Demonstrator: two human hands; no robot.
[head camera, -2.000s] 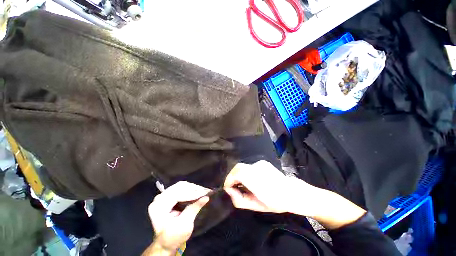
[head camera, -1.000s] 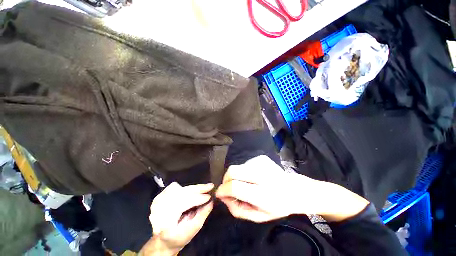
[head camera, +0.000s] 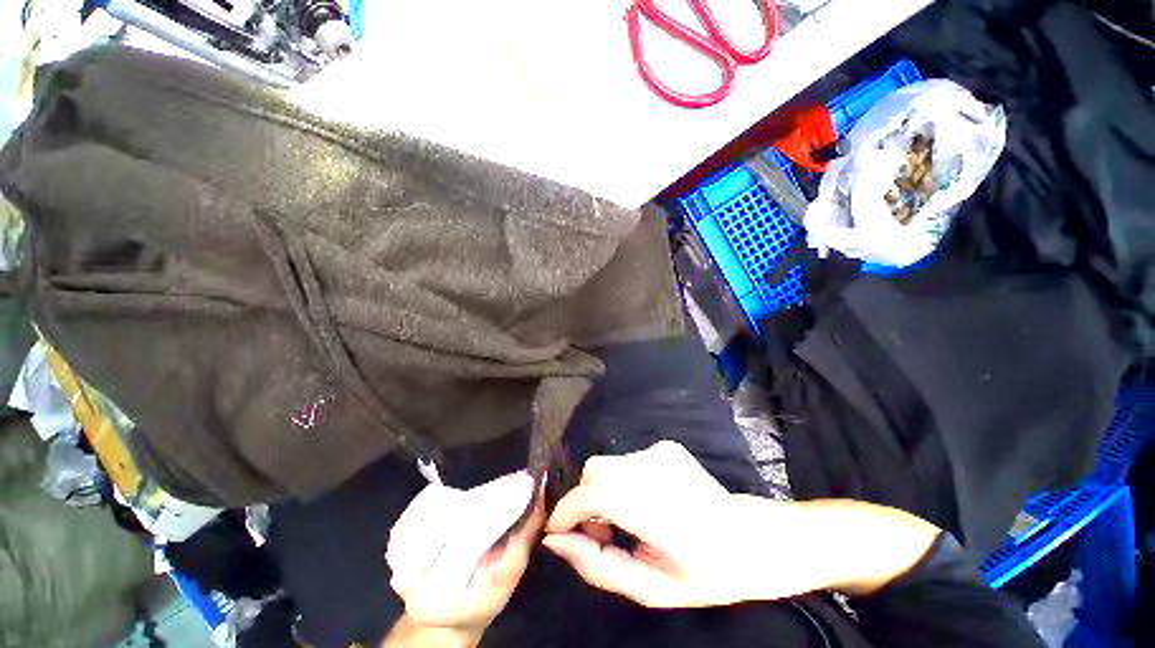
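Observation:
A narrow dark brown-grey fabric strip (head camera: 554, 418) hangs from the garment's edge down to my hands. My left hand (head camera: 459, 553) pinches its lower end between thumb and fingers. My right hand (head camera: 652, 525) is just to its right, thumb and forefinger brought close together beside the strip. Any needle or thread at the right fingertips is too small to tell. The brown-grey garment (head camera: 418, 266) fills the left and centre, with a folded band (head camera: 317, 323) across it and a small pale pink thread (head camera: 309, 414) on it.
Red-handled scissors (head camera: 690, 57) lie on the white table (head camera: 507, 95). A plastic bag of small brown pieces (head camera: 908, 174) sits on a blue crate (head camera: 756, 237). Black cloth (head camera: 950, 380) covers the right side. Metal machine parts (head camera: 304, 32) show at top left.
The strip has turned and shows more of its length above my left hand. My right fingertips have moved slightly apart from my left hand, after touching it.

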